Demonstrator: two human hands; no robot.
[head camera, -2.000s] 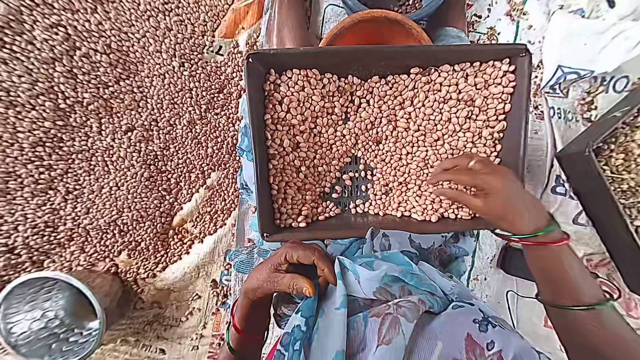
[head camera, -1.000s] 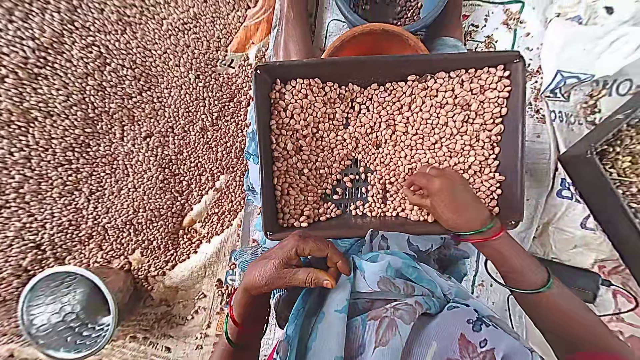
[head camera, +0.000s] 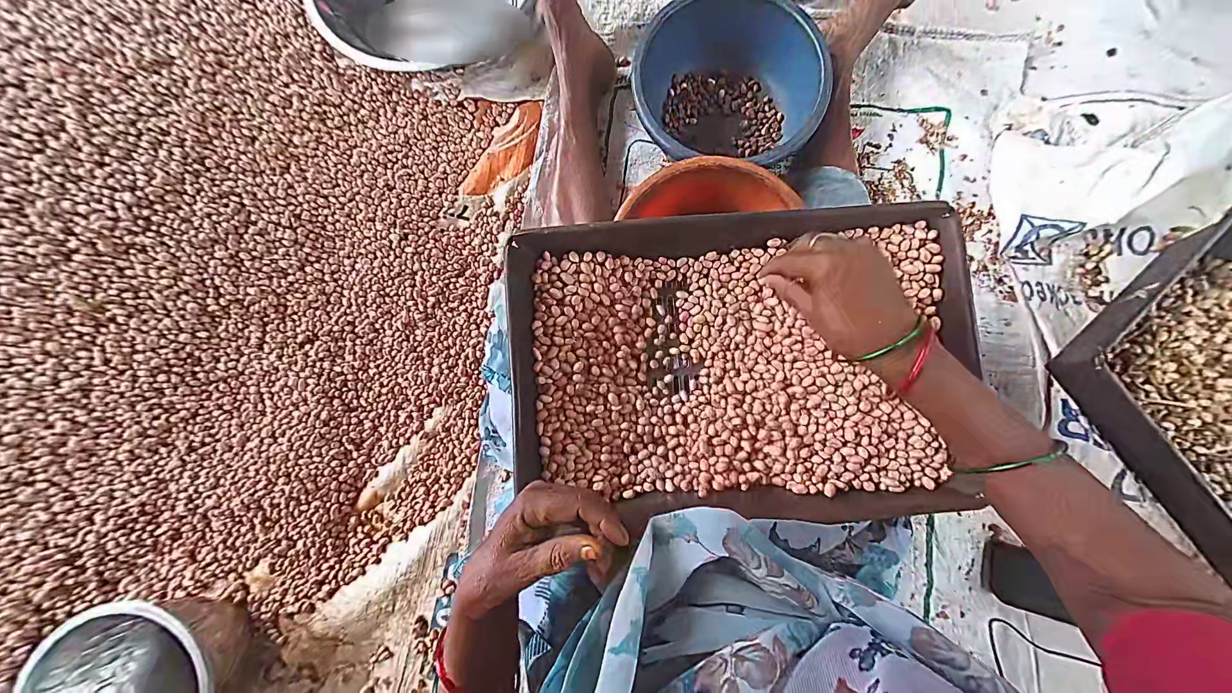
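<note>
A dark rectangular tray (head camera: 513, 385) rests across my lap, filled with a layer of pinkish shelled nuts or beans (head camera: 770, 423), with a slotted patch of its bottom showing left of centre. My right hand (head camera: 837, 289), with green and red bangles at the wrist, is over the upper right of the layer, fingertips bunched at the nuts; whether a nut is between them cannot be seen. My left hand (head camera: 549, 544) lies at the tray's near left corner, fingers curled against the rim, partly beside the patterned cloth (head camera: 731, 616).
Beyond the tray stand an orange bowl (head camera: 707, 188) and a blue bowl (head camera: 808, 87) with darker pieces. A broad spread of nuts (head camera: 241, 289) covers the left side. Metal vessels (head camera: 423, 34) are at top left and bottom left; another dark tray (head camera: 1107, 356) is at right.
My right hand has moved from the near right part of the tray to its far right part. The view has shifted, bringing more of the blue bowl and a metal vessel into sight.
</note>
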